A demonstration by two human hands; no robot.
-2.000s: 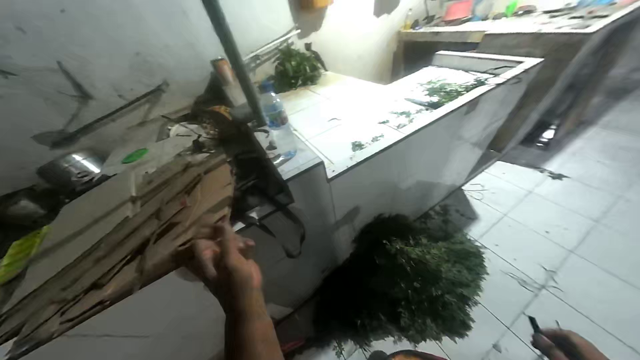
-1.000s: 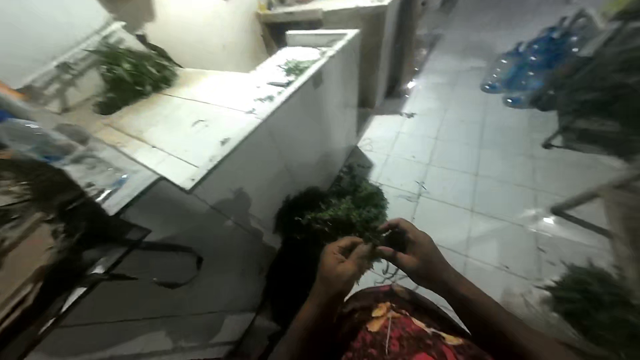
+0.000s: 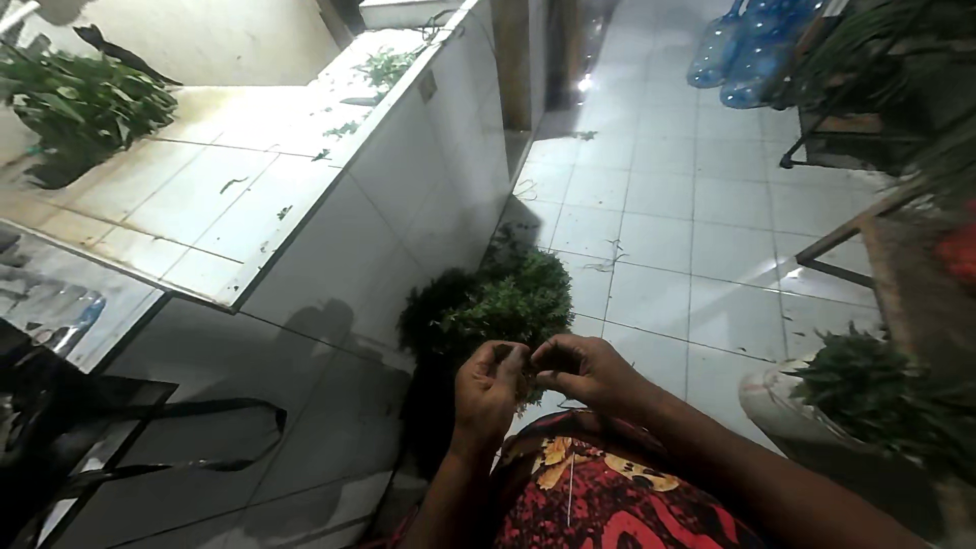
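My left hand (image 3: pixel 489 381) and my right hand (image 3: pixel 583 371) are close together above my lap, fingertips nearly meeting. Something small and thin, perhaps a strand or stem, seems to be between them, too blurred to name. Just beyond the hands a large bunch of leafy green herbs (image 3: pixel 518 301) stands on the floor against the tiled counter's side. A patterned red and black cloth (image 3: pixel 610 488) covers my lap.
A white tiled counter (image 3: pixel 213 206) with leaf scraps and a leafy green bunch (image 3: pixel 84 107) runs along the left. Black straps (image 3: pixel 221 404) hang at lower left. Right are a white bucket (image 3: pixel 778 396) with greens, a metal-framed stand (image 3: pixel 839 236) and blue water bottles (image 3: pixel 751 57).
My two hands, apart two seconds ago with the left by the cardboard, have come together over my lap. The view has swung right.
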